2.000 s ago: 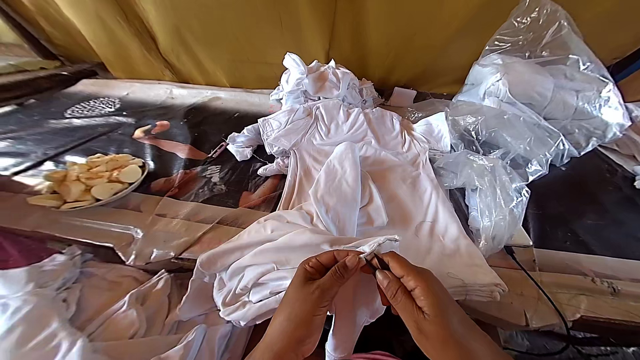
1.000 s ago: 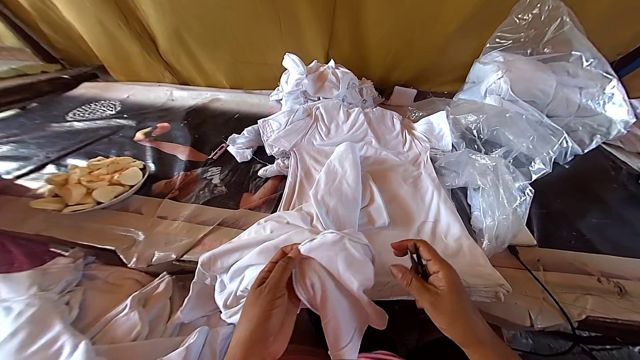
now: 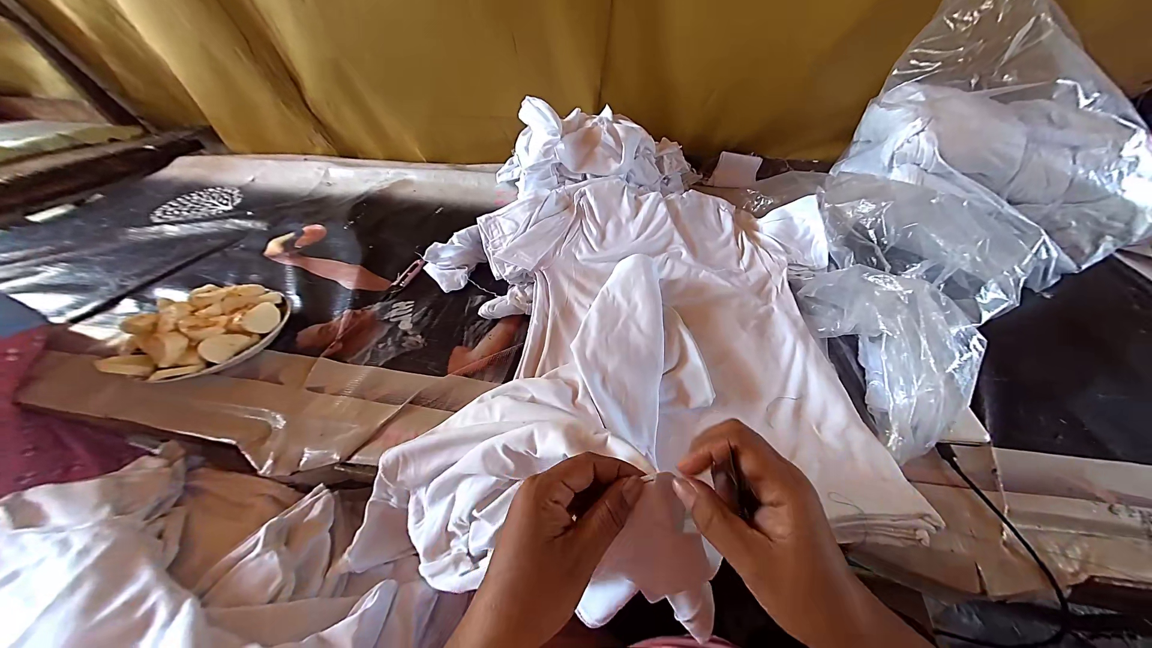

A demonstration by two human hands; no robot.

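Observation:
Bunched over the near end of the spread white garments [image 3: 720,315] is a loose white garment [image 3: 486,459]. My left hand [image 3: 576,522] pinches an edge of it between thumb and fingertips. Close by on the right, my right hand [image 3: 765,513] has its thumb and forefinger at the same edge; whether they pinch cloth or thread is unclear. A small dark tool [image 3: 745,490], perhaps thread snips, is held in its curled fingers, mostly hidden. Part of the cloth hangs below both hands.
A plate of cut pale food pieces [image 3: 202,333] sits at the left. More white garments [image 3: 90,558] lie at the lower left. Crumpled white cloth [image 3: 594,148] is piled behind, clear plastic bags [image 3: 990,162] holding white cloth lie right, and a black cable [image 3: 1008,522] hangs at the table edge.
My hands were apart one second ago, with the dark tool showing in the right. They have come together at the cloth's edge, the left having moved right.

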